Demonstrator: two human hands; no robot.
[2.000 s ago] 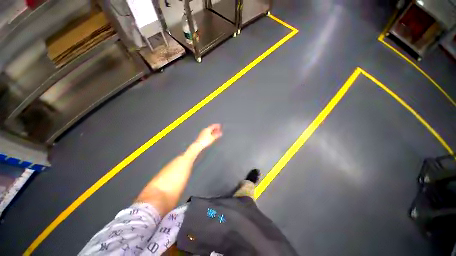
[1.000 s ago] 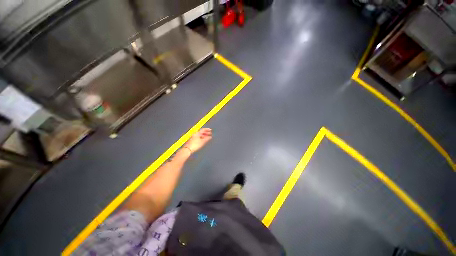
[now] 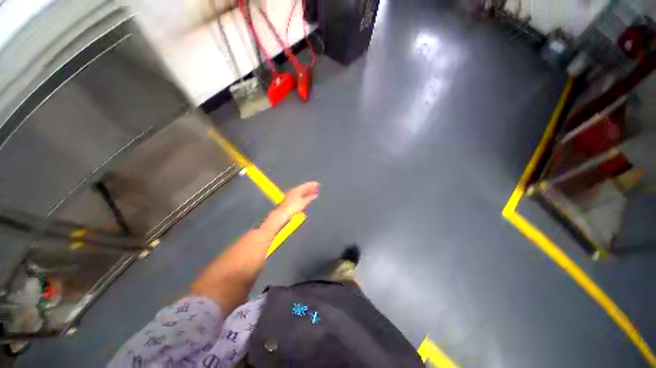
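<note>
My left hand [image 3: 301,195] reaches out over the grey floor [image 3: 403,208], near a corner of a yellow floor line [image 3: 262,181]. It holds nothing that I can see, and its fingers look loosely extended, though small and blurred. My right hand is out of the picture. A dark apron [image 3: 324,334] with small blue marks covers my front. One dark shoe [image 3: 350,254] shows below it on the floor.
A metal bench or rack [image 3: 151,154] stands on the left. Red long-handled tools [image 3: 281,88] and a dark bin [image 3: 347,29] are by the white wall. A rack [image 3: 575,205] with red contents stands behind a yellow line on the right.
The view has moved forward along the floor. The left bench and right rack are nearer, and the red tools and dark bin show more fully. My left hand stays out in front, empty.
</note>
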